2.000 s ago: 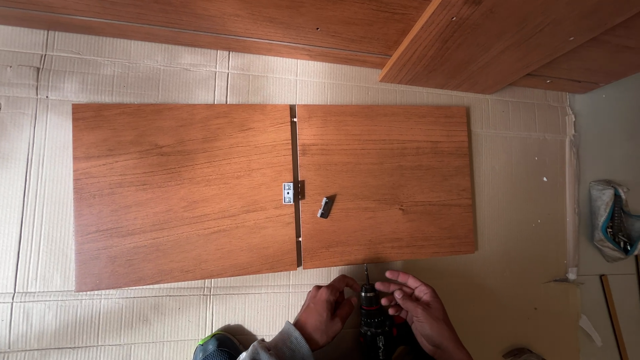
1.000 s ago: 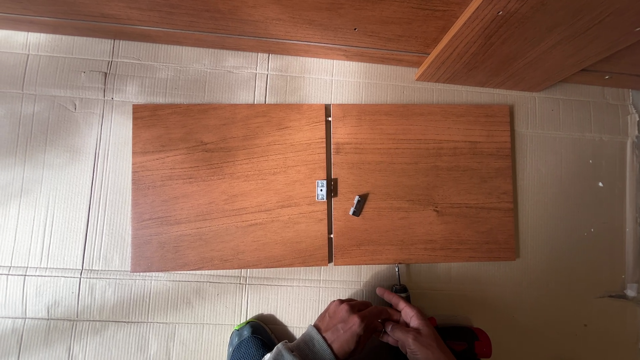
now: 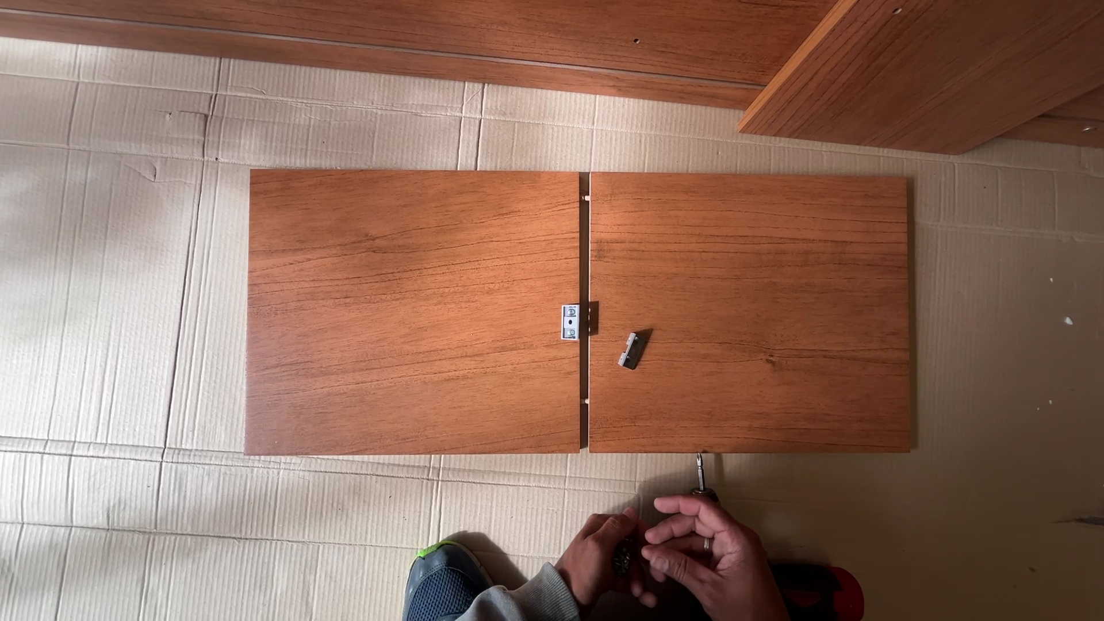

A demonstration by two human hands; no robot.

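My left hand, below the boards, is curled around a cluster of small dark screws. Beside it my right hand has bent fingers near the screws; whether it pinches one is unclear. Partly under my right hand lies a power drill, its bit pointing at the board's lower edge. Two wood-grain boards, left and right, lie side by side with a narrow gap bridged by light dowels. A metal bracket sits at the left board's inner edge; another small bracket rests on the right board.
Flattened cardboard covers the floor around the boards. Larger wood-grain panels lie along the top, with another panel angled at the top right. My shoe is at the bottom, left of my hands.
My hands were closer together one second ago; now my right hand is raised a little apart from the left, fingers spread. The boards and brackets stay as they were.
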